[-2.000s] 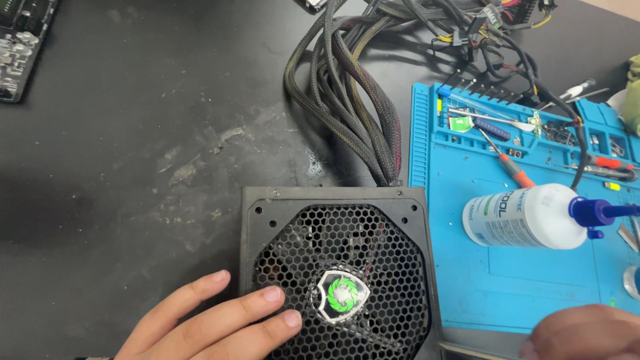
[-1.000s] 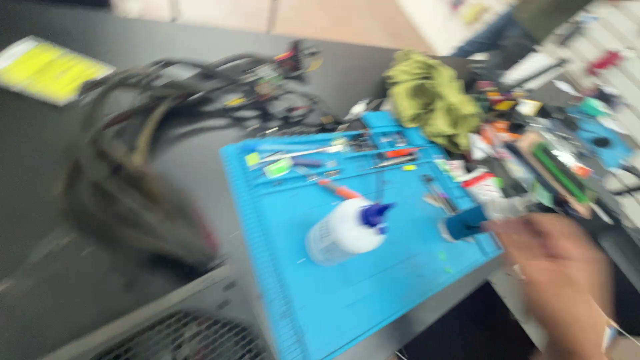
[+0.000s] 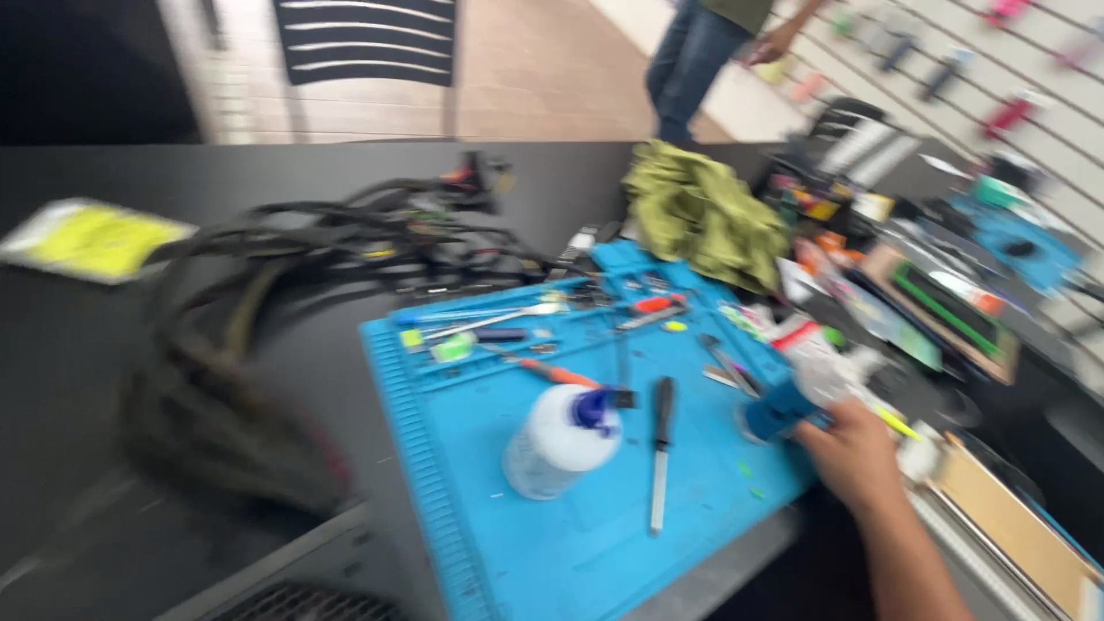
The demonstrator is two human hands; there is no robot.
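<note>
My right hand [image 3: 849, 453] reaches to the mat's right edge, its fingers at a small blue container [image 3: 776, 407] with a clear top; blur hides how firmly they hold it. My left hand is out of view. On the blue silicone work mat [image 3: 569, 552] stand a white plastic bottle with a dark blue spout [image 3: 556, 444] and, right of it, a screwdriver with a black handle [image 3: 662, 414]. An orange-handled tool [image 3: 561, 373] lies behind the bottle. The power supply's fan grille [image 3: 310, 604] shows at the bottom left, with its sleeved cables [image 3: 198, 379] behind it.
An olive cloth [image 3: 703, 216] lies behind the mat. Boxes, tools and parts crowd the right side, including a green-edged item [image 3: 949, 306]. A yellow packet [image 3: 99, 241] lies at the far left. Beyond the table are a black chair [image 3: 371, 43] and a standing person [image 3: 703, 60].
The view has swung right and up. My left hand, on the power supply two seconds ago, is out of view. My right hand has reached to the blue container at the mat's right edge.
</note>
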